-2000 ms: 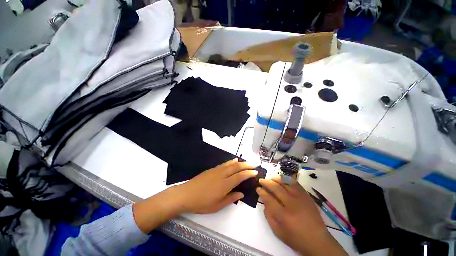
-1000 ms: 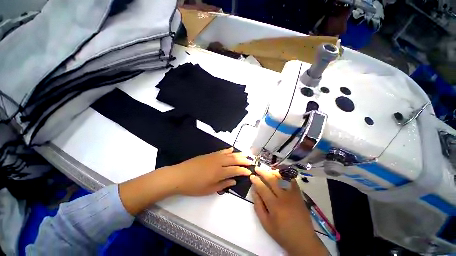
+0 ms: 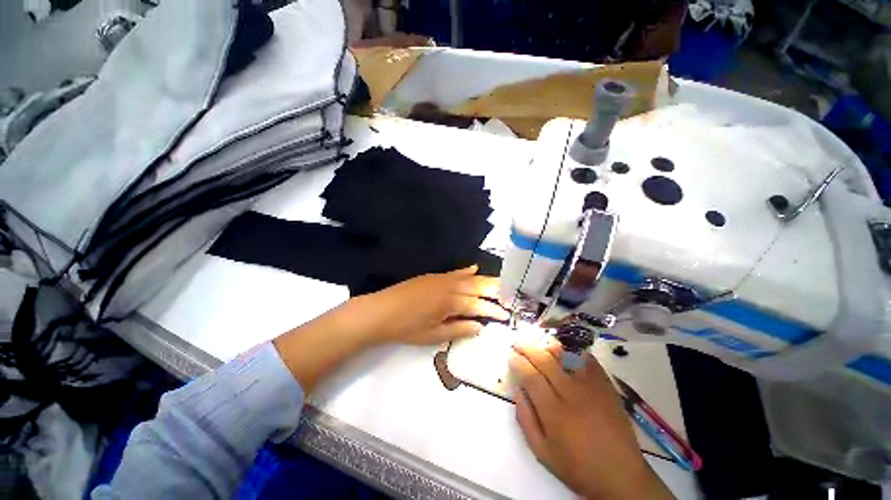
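A long black strip point(image 3: 278, 242) lies left of the white sewing machine point(image 3: 674, 234), its right part running under my left hand. A fanned stack of black pieces point(image 3: 410, 195) lies behind it. My left hand point(image 3: 420, 308) rests flat with its fingertips on black fabric just left of the presser foot point(image 3: 523, 314). My right hand point(image 3: 562, 405) lies on the pale machine bed point(image 3: 479, 366), fingertips close to the needle area. What lies under the right fingertips is hidden by glare and fingers.
Snips or tweezers with red and blue handles point(image 3: 659, 430) lie right of my right hand. A dark strip point(image 3: 723, 415) lies beyond them. A thick pile of white-grey panels point(image 3: 195, 146) stands at left. Brown paper point(image 3: 557, 98) is behind the table. A marked tape point(image 3: 361, 459) follows the front edge.
The black strip has turned and moved back, away from the table's front edge, along with my left hand. The machine bed in front of the needle is now uncovered. The camera view has shifted.
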